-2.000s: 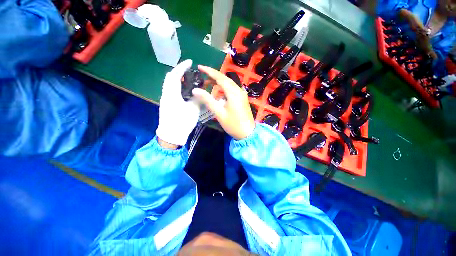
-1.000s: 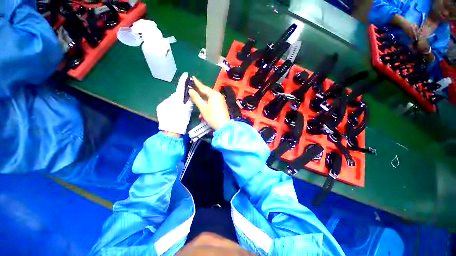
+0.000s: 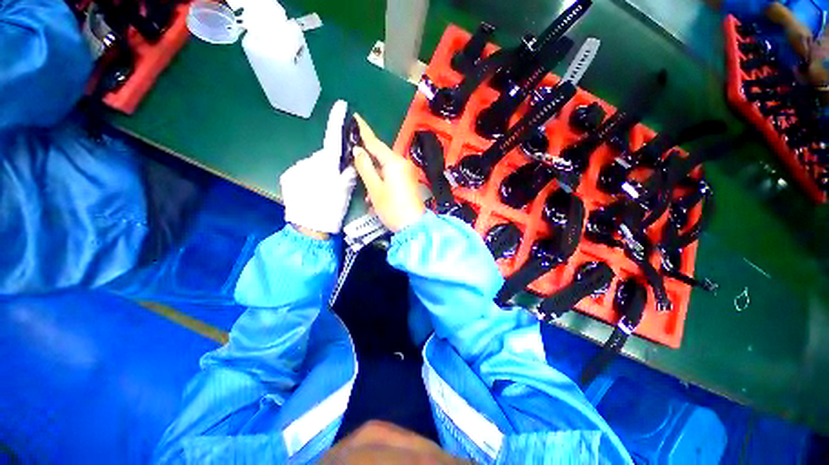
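Observation:
A dark watch (image 3: 349, 143) is held edge-on between my two hands above the bench's front edge. My left hand (image 3: 319, 182), in a white glove, grips it from the left. My right hand (image 3: 389, 182), bare, has its fingertips against its right side. Most of the watch is hidden by the fingers. A pale perforated strap (image 3: 364, 231) shows just below my hands at the table edge. The orange-red tray (image 3: 674, 329) to the right holds many black-strapped watches in compartments, several straps sticking up or over its rim.
A white translucent bottle (image 3: 282, 68) with a round clear cap stands ahead to the left on the green bench (image 3: 195, 136). A metal upright (image 3: 404, 38) stands behind my hands. More orange-red trays lie far left and far right. A neighbour's blue sleeve (image 3: 41, 68) is at the left.
The watch, face towards me two seconds ago, is now edge-on. My right hand's fingers have closed in beside my left hand. The camera view has shifted slightly.

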